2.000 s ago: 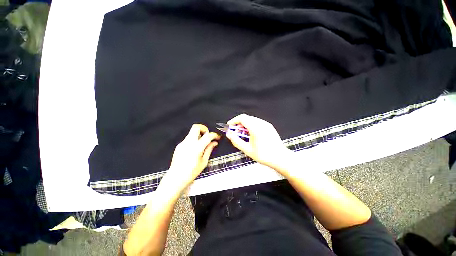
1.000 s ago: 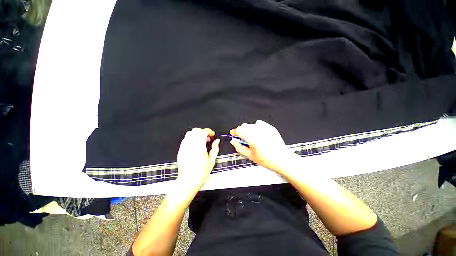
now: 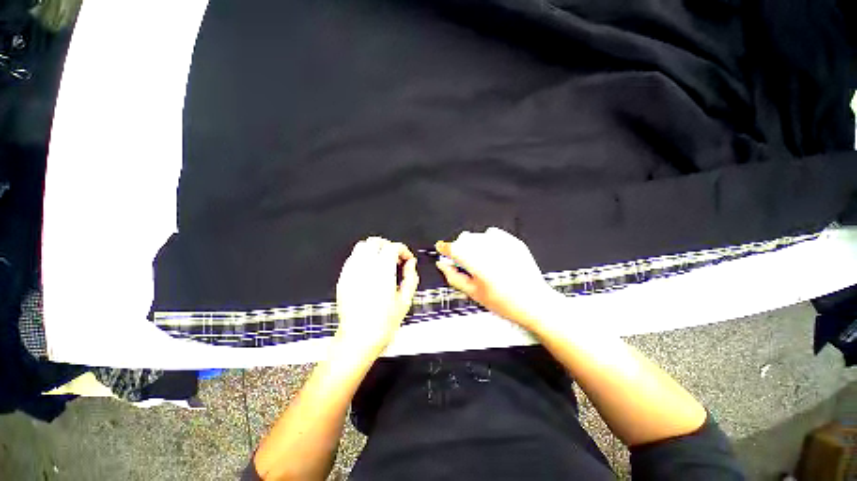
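A large black garment (image 3: 395, 141) lies spread on the white worktable (image 3: 103, 188), with folds at the upper right. A strip of plaid facing (image 3: 254, 321) shows along its near edge. My left hand (image 3: 376, 282) is over the garment near this edge, fingertips pinched together; a small bit of dark cloth seems to be between them. My right hand (image 3: 489, 272) is just to its right, closed around the thread snips (image 3: 428, 252). Only the dark tip of the snips shows, pointing left at my left fingertips. Any thread there is too small to see.
Dark cloth heaps (image 3: 19, 188) lie along the left side. Cloth scraps (image 3: 85, 383) hang below the table's near left corner, beside a small blue patch (image 3: 209, 373). Dark cloth also hangs at the right edge. A brown box-like object (image 3: 829, 456) stands on the floor at lower right.
The snips' blades were clearly visible apart from my left hand; now both hands are level and mostly hide them. The left fingers have closed together. The view has shifted slightly.
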